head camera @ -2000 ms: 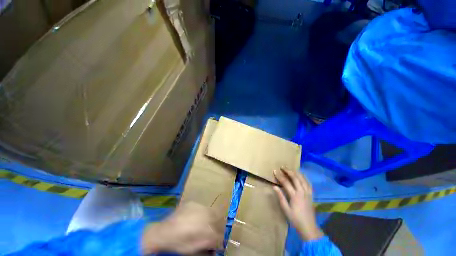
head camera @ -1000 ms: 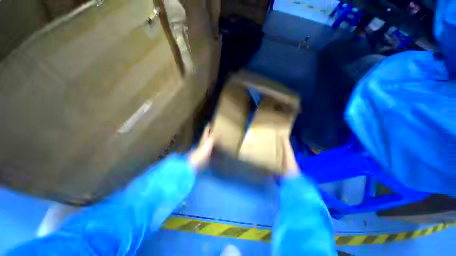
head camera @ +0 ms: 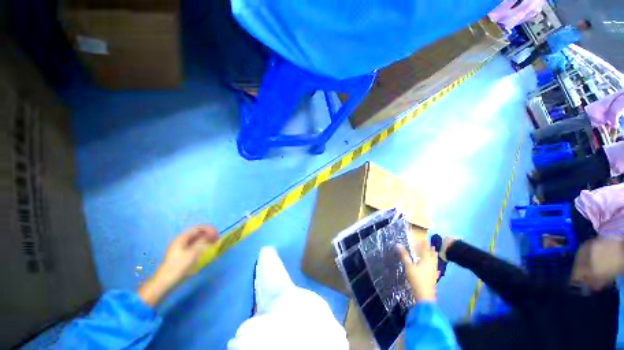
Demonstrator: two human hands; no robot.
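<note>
A stack of trays with dark rectangular pockets and crinkled clear film on top lies tilted over a brown carton on the floor. My right hand is on the film at the stack's right edge, fingers spread; whether it grips the edge or only rests on it is unclear. My left hand is off to the left above the blue floor, empty, with fingers slightly bent. The lower part of the carton is hidden by the trays.
Another person's dark sleeve reaches in from the right beside my right hand. A blue stool with a seated person in a blue smock stands ahead. Striped tape crosses the floor. A large carton stands left, a long one ahead right.
The view has turned to the right. The small carton that both hands held is no longer in them. My right hand is now on film-covered trays, my left hand is empty, and another person's arm has appeared.
</note>
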